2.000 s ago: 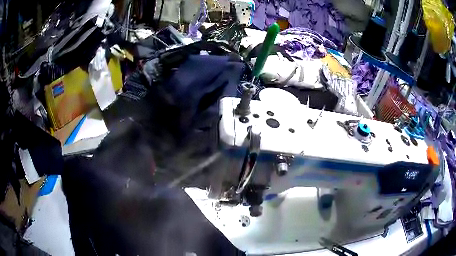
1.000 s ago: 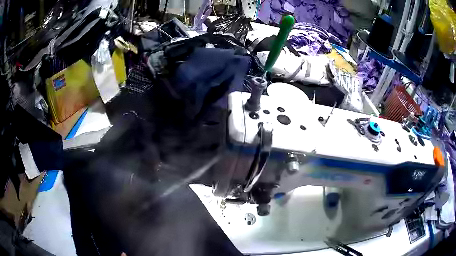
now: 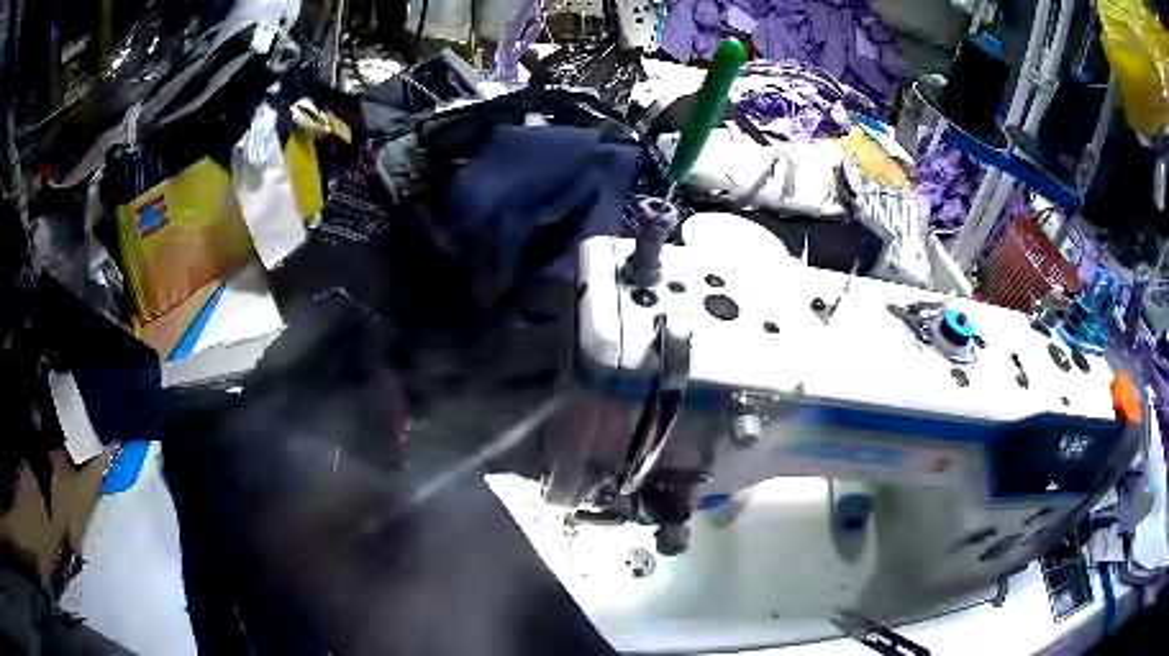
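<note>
A large black cloth (image 3: 397, 564) lies left of the sewing machine (image 3: 820, 340) and reaches the needle area under the left end of the head. A pale seam line runs across the cloth, and a small red spot shows on it. The lower middle of the cloth is hazy and blurred. The presser foot area (image 3: 596, 500) is dark and hard to make out. Thread snips (image 3: 882, 636) lie at the front edge of the machine bed. I cannot make out my left hand or my right hand in the picture.
A navy and black garment pile (image 3: 538, 192) is behind the cloth. A green handle (image 3: 708, 113) stands on the head's left end. A yellow packet (image 3: 183, 241) and white pieces are at left. Purple cloth (image 3: 801, 39), a red basket (image 3: 1029, 265) and dark thread cones (image 3: 974, 90) are behind and right.
The machine sits slightly further right in view than two seconds ago. A small skin-coloured spot at the bottom edge one second ago no longer shows. The cloth looks nearly the same.
</note>
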